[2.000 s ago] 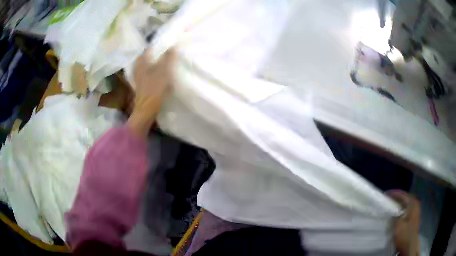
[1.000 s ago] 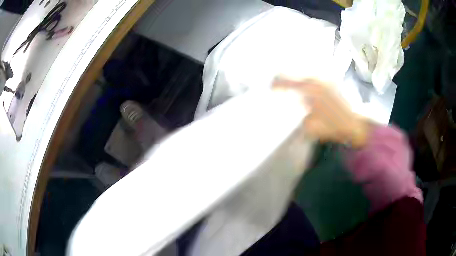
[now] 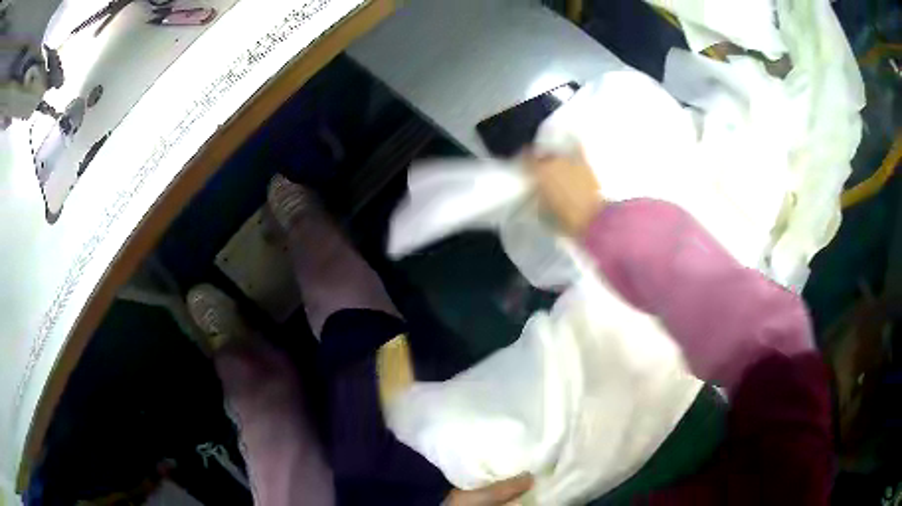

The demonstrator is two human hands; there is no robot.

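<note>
White fabric piece [image 3: 603, 366] lies bunched over my lap and rises towards my right hand. My right hand [image 3: 566, 193], pink-sleeved and blurred, is closed on white cloth, with a loose end sticking out to its left. My left hand [image 3: 492, 491] is cut off by the bottom edge; its visible fingers hold the fabric's lower edge. A small tan piece [image 3: 395, 366] shows at the fabric's left side; I cannot tell what it is. A white heap [image 3: 628, 128] lies beyond my right hand on the grey side surface.
The curved machine table edge with a printed scale [image 3: 188, 133] runs down the left. Pink-handled snips [image 3: 190, 16] lie at the top left. A dark smartphone [image 3: 524, 119] lies on the grey surface [image 3: 465, 64]. More white bundles [image 3: 821, 128] stand at the right, by a yellow frame [image 3: 875, 183].
The view swung right from the table to the side surface. The broad stretched cloth is now bunched over my lap. My right hand sits beside the heap, and my left fingers show at the bottom.
</note>
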